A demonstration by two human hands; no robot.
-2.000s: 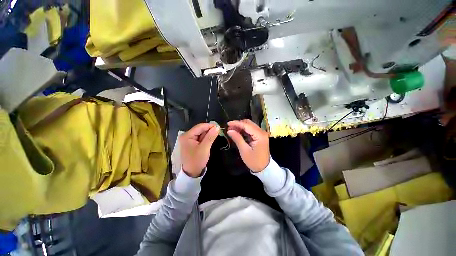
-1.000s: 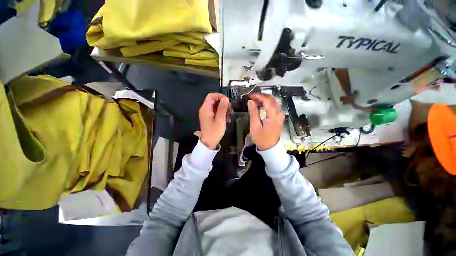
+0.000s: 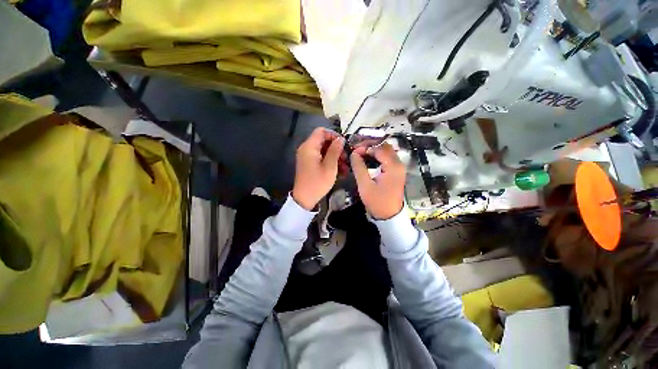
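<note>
The sewing machine's white head, marked "TYPICAL", stands above and right of my hands. My left hand and my right hand are close together at the left end of the machine, thumbs and fingertips bent inward. A small red spot and dark metal parts show between the fingertips. Whether the fingers pinch anything is too small and blurred to tell. A thin dark line runs down the white surface towards my fingertips. The dark presser foot area is just right of them.
Folded yellow pieces lie on a stand at upper left. A large yellow bundle lies at left. A green knob and an orange disc are at right. Yellow material and a pale sheet are at lower right.
Both hands have moved up from over the lap to the machine's left end. The view has shifted, showing more of the machine and the orange disc. The small red spot now shows.
</note>
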